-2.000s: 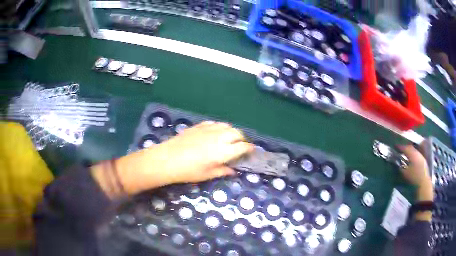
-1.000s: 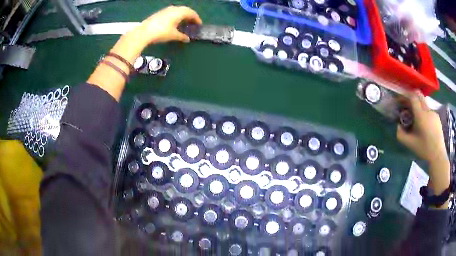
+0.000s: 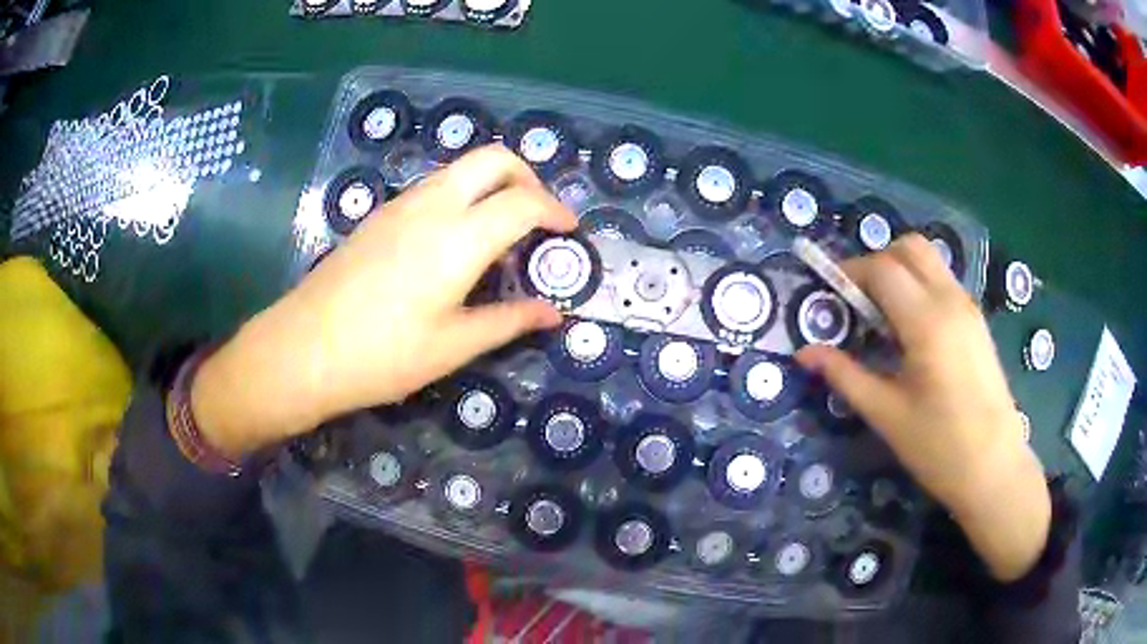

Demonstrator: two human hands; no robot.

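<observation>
A four-position grey fixture (image 3: 650, 287) lies or is held just above the clear blister tray (image 3: 667, 88). It carries black-rimmed units (image 3: 738, 302) in three positions; the second from the left is bare. My left hand (image 3: 390, 296) grips the fixture's left end, fingertips beside the leftmost unit. My right hand (image 3: 943, 384) is at the right end, thumb on the lower edge near the rightmost unit. A thin pale tool, perhaps tweezers (image 3: 836, 284), lies along its fingers. The tray holds rows of similar units, some hidden by my hands.
A loaded fixture (image 3: 421, 10) is cut off at the top edge. Rings and dots on film (image 3: 126, 176) lie left. Loose units (image 3: 1019, 284) and a white card (image 3: 1103, 403) are right of the tray. A clear box (image 3: 925, 57) and red bin (image 3: 1069, 63) are upper right. Yellow clothing (image 3: 57, 415) shows left.
My left hand has left the bare fixture at the far side and come to the loaded fixture. My right hand has brought that fixture left over the tray. The view has shifted towards the tray.
</observation>
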